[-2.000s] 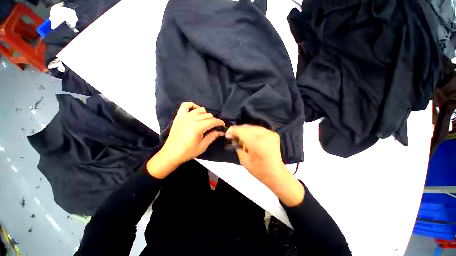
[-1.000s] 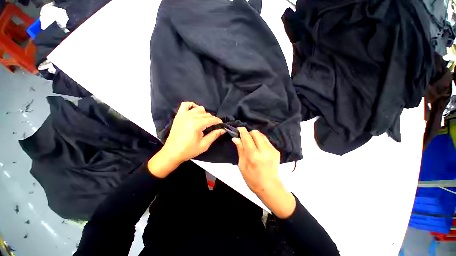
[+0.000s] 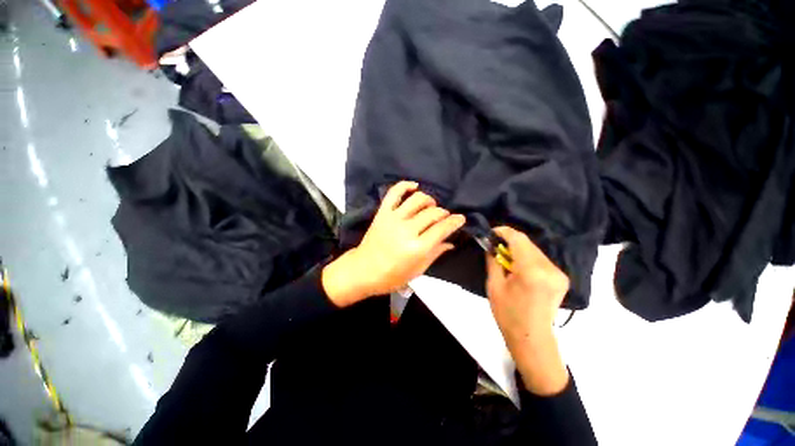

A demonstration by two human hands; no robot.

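A black garment (image 3: 488,104) lies spread in front of me, its gathered waistband edge nearest my body. My left hand (image 3: 405,239) pinches the waistband near its middle. My right hand (image 3: 527,279) holds small yellow thread snips (image 3: 503,256), with their dark tips at the waistband just right of my left fingertips. Whether the tips touch a thread is too small to tell. A thin dark curl sticks out at the waistband's right corner.
A crumpled black garment pile (image 3: 697,157) lies on the white table (image 3: 662,375) at the right. Black cloth (image 3: 218,218) hangs at the left table edge. An orange stool (image 3: 118,30) stands on the grey floor, upper left. Blue bins show at the right edge.
The view has shifted, so the garment and hands appear further right. My right hand has turned, and the yellow of the snips shows clearly. My left hand still pinches the waistband.
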